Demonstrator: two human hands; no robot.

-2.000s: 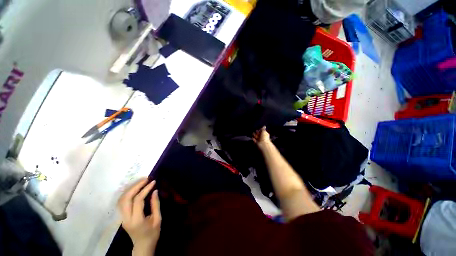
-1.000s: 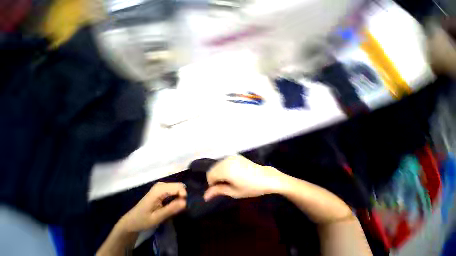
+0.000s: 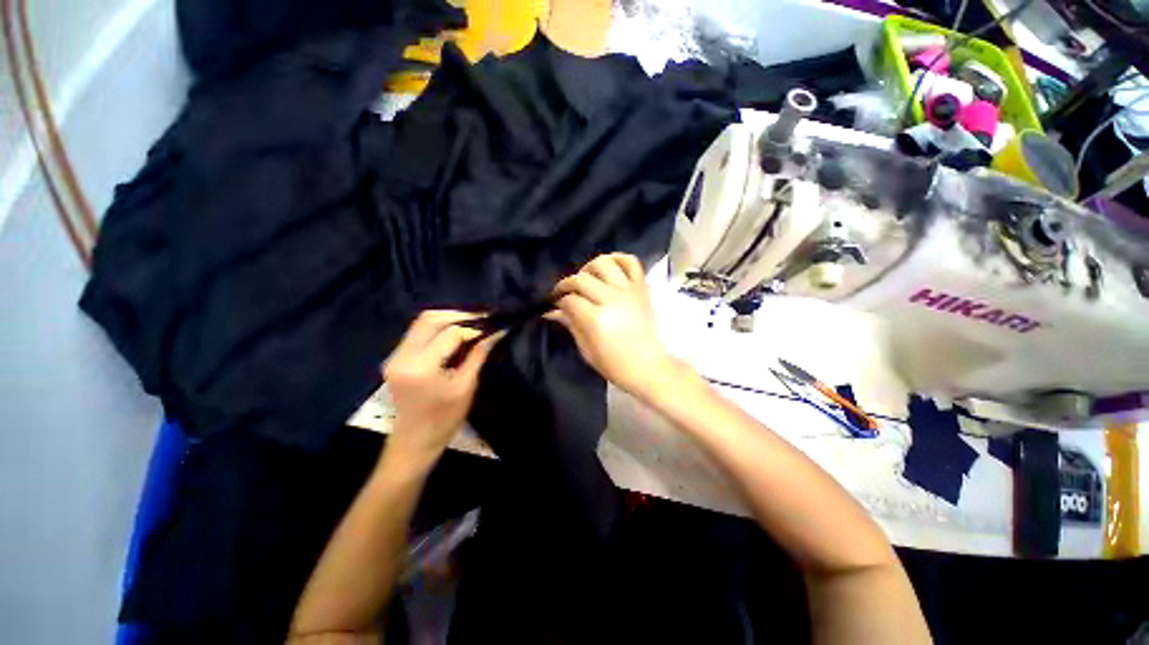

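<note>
A black garment piece (image 3: 548,410) hangs from both hands over the table's front edge, left of the needle. My left hand (image 3: 432,378) pinches its upper edge. My right hand (image 3: 614,318) pinches the same edge a little further right, fingers bent over the cloth. The white sewing machine (image 3: 882,271) with HIKARI lettering stands to the right. Its presser foot (image 3: 743,311) shows bare of cloth. Thread snips (image 3: 827,399) with orange and blue handles lie under the arm. Small navy-black fabric pieces (image 3: 939,450) lie right of them.
A large black cloth pile (image 3: 271,239) covers the left and back. Yellow material (image 3: 485,35) lies behind it. A green basket (image 3: 897,51) holds thread cones at the back right. A narrow black strip (image 3: 1036,491) and a yellow strip (image 3: 1120,489) lie at the table's right end.
The view has swung left from the floor baskets to the machine and cloth pile. My right hand has come up from the dark cloth at right; both hands now hold a piece above the table edge.
</note>
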